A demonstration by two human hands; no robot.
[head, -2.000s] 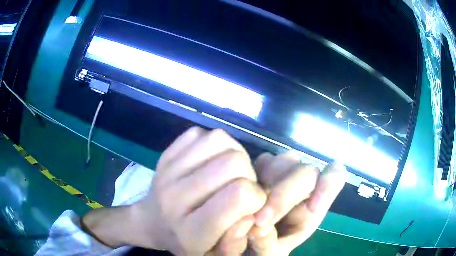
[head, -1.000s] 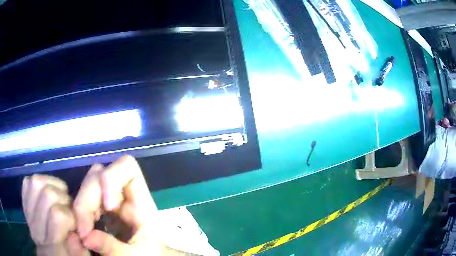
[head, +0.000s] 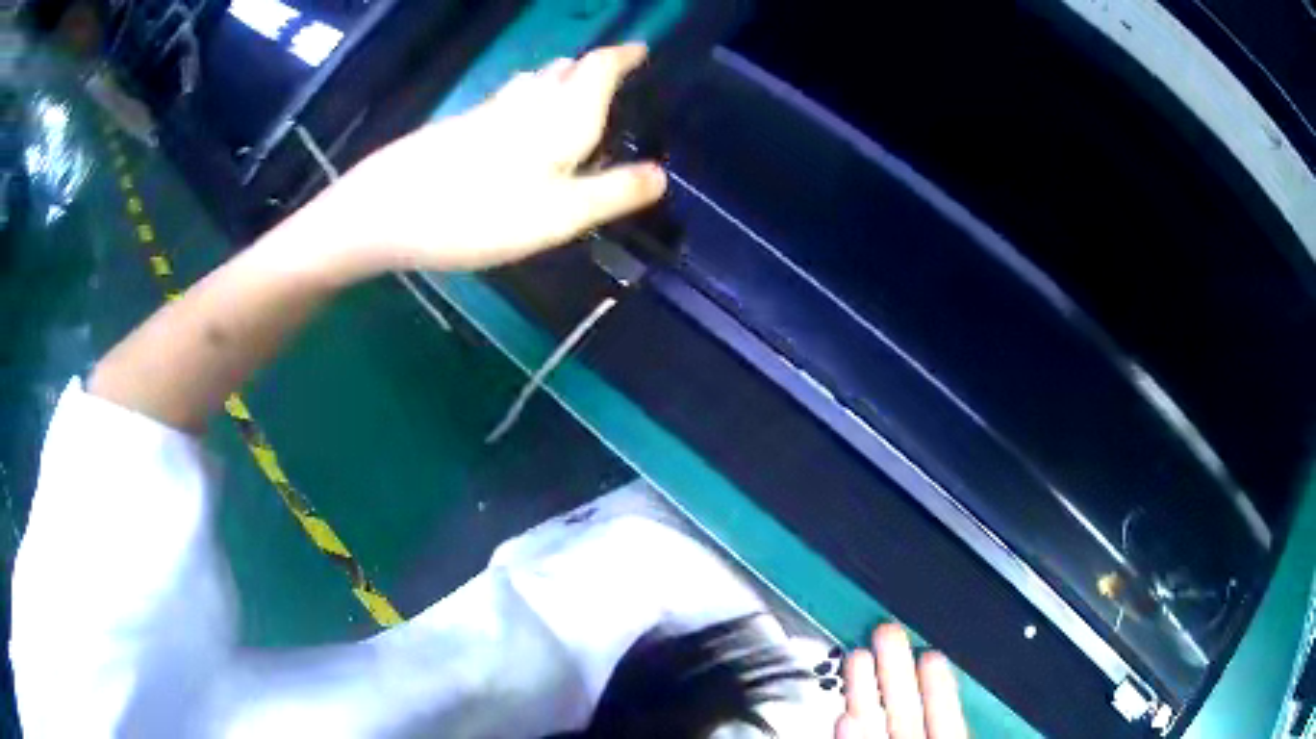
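A large glossy black display panel (head: 866, 217) lies in front of me on a black backing sheet (head: 779, 469). My left hand (head: 541, 166) is at the panel's left corner, thumb and fingers spread around its edge; whether it holds anything there cannot be told. My right hand (head: 906, 693) is at the bottom edge of the picture, cut off, fingers extended, with nothing seen in it. A thin pale cable (head: 553, 370) hangs from the near left edge. A small silver-white connector (head: 1136, 703) sits at the near right corner.
The green bench (head: 671, 469) shows along the near edge. Another dark panel (head: 325, 87) lies at the upper left, with a pale cable beside it. The green floor with yellow-black tape (head: 310, 513) is at the left. Dark hair hangs at the bottom centre.
My hands were together in front of the panel's near edge and are now apart. My left hand has moved to the left corner, my right hand low. The view has swung back left.
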